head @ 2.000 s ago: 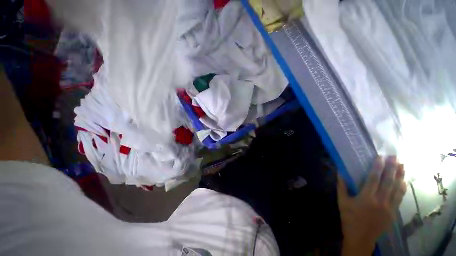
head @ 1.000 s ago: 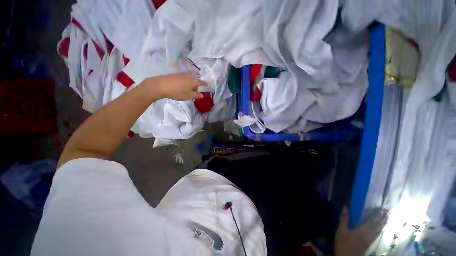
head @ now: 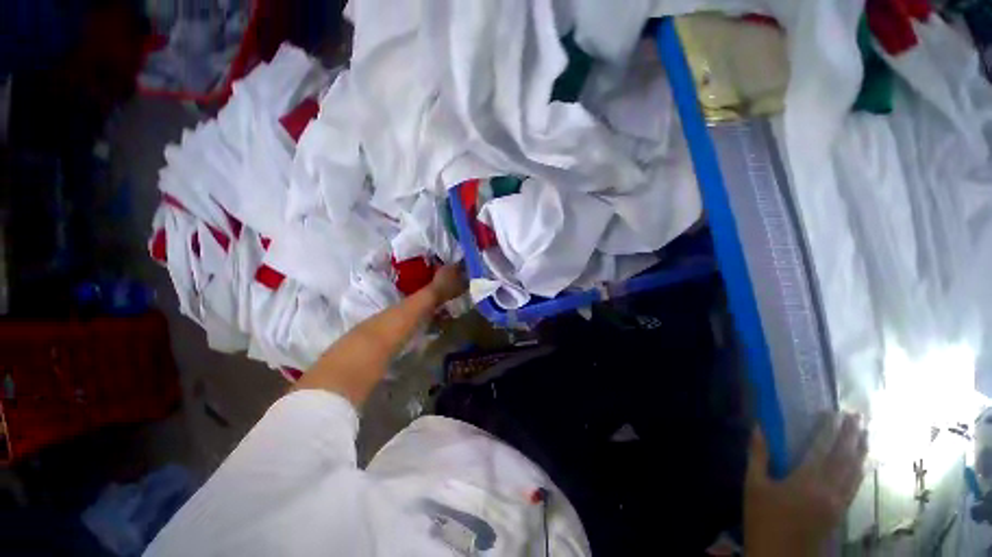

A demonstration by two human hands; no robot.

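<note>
My left hand [head: 446, 285] reaches down beside a red patch [head: 413, 274] on the pile of white garment pieces [head: 337, 207]. It is small and blurred, and its fingers are not clear enough to show a grip. My right hand [head: 810, 473] lies over the front edge of the sewing table, thumb on the blue edge and fingers on top, with no cloth seen in it. White cloth [head: 859, 218] with red and green parts lies along the table beside the grey edge ruler [head: 778, 261]. A bright lamp glare washes out the cloth right of my right hand.
A blue plastic basket [head: 631, 285] holding white, red and green pieces stands between the pile and table. A yellowish pad [head: 734, 65] sits at the ruler's far end. An orange-red crate-like object [head: 87, 381] is at the left. My white-clothed lap is below.
My left hand appeared over the pile and has since shifted slightly down, closer to the basket's corner. My right hand stays at the table edge. The view has swung.
</note>
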